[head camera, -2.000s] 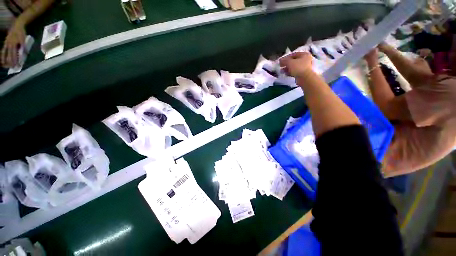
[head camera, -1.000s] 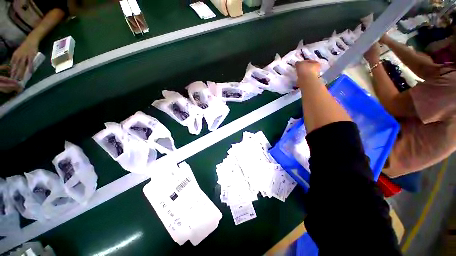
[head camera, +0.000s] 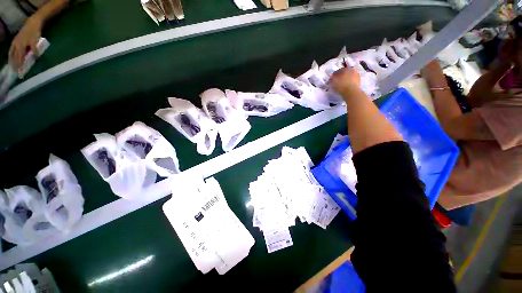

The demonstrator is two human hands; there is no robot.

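Several white-wrapped products (head camera: 186,123) with dark items inside stand in a long row on the dark green conveyor. My right hand (head camera: 345,83) reaches over the rail to a wrapped product in the far part of the row. Its fingers are bunched at the wrap; whether they hold a small piece is too small to tell. The blue plastic tote (head camera: 443,151) with shiny clear pieces lies under my forearm, partly hidden by my black sleeve. My left hand is out of the picture.
Printed leaflets (head camera: 280,191) lie in a loose pile left of the tote, beside stacked flat box blanks (head camera: 206,226). A pale metal rail (head camera: 252,146) edges the conveyor. A grey post (head camera: 438,48) slants at upper right. Another person (head camera: 481,137) works at right; another person's hand (head camera: 26,46) shows at upper left.
The wrapped products have shifted left along the conveyor. My right hand stays over the row, having moved slightly between products. The small white box at upper left has left the view.
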